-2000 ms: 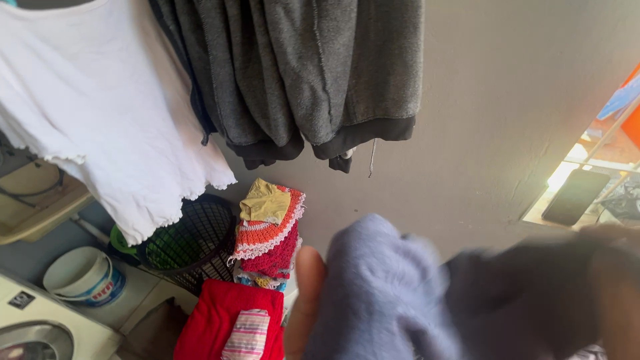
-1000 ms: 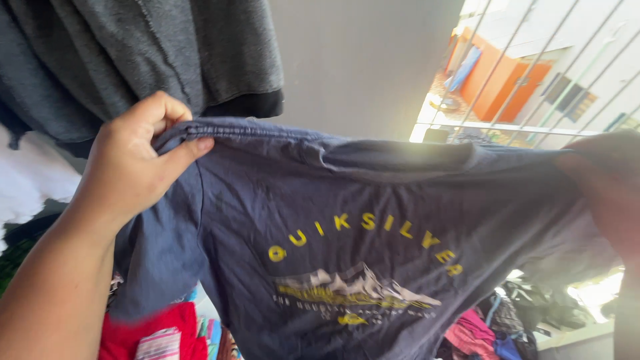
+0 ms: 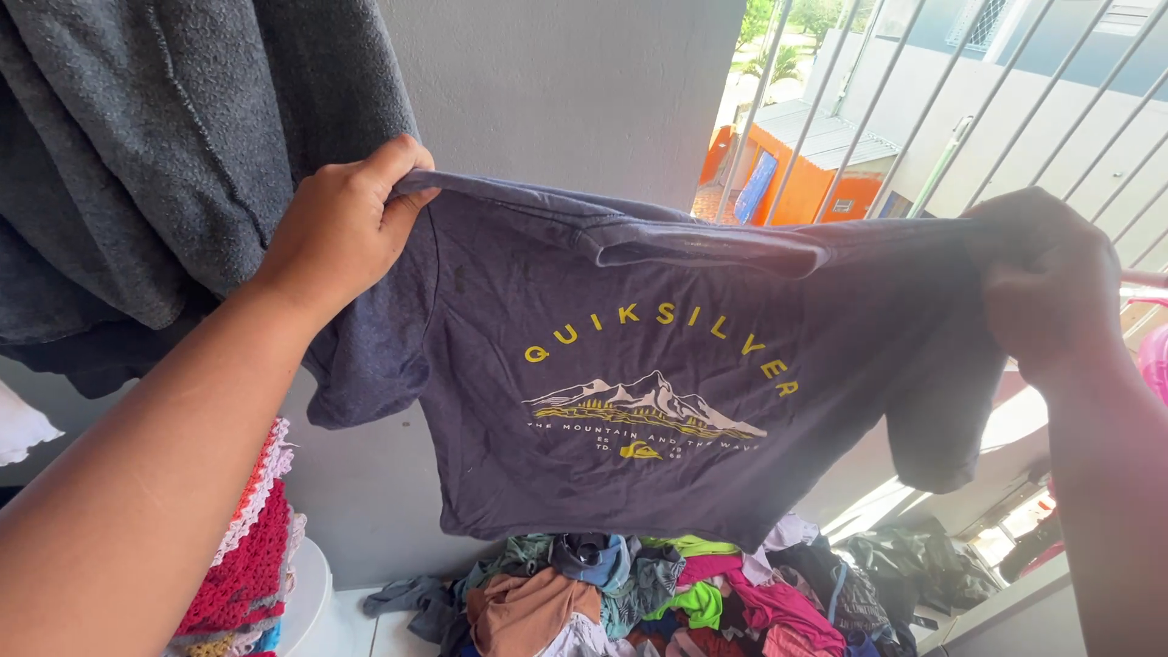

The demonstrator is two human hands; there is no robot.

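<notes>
A dark blue Quiksilver T-shirt (image 3: 639,383) with a yellow and white mountain print hangs spread between my hands, its front facing me and its collar at the top. My left hand (image 3: 356,210) pinches the shoulder seam between thumb and fingers. My right hand (image 3: 1049,274), somewhat blurred, grips the shirt by the opposite shoulder and sleeve; part of the cloth covers its fingers. Both short sleeves hang down beside the body of the shirt.
Dark gray garments (image 3: 173,137) hang at the upper left. A heap of mixed clothes (image 3: 639,602) lies on the floor below. Crocheted pieces (image 3: 246,557) are stacked at the lower left, near a white round object (image 3: 315,602). White metal bars (image 3: 881,109) cross the opening at the upper right.
The shirt was bunched and blurred two seconds ago and is now stretched wide between both hands. The view has swung right, toward the barred opening and the clothes heap.
</notes>
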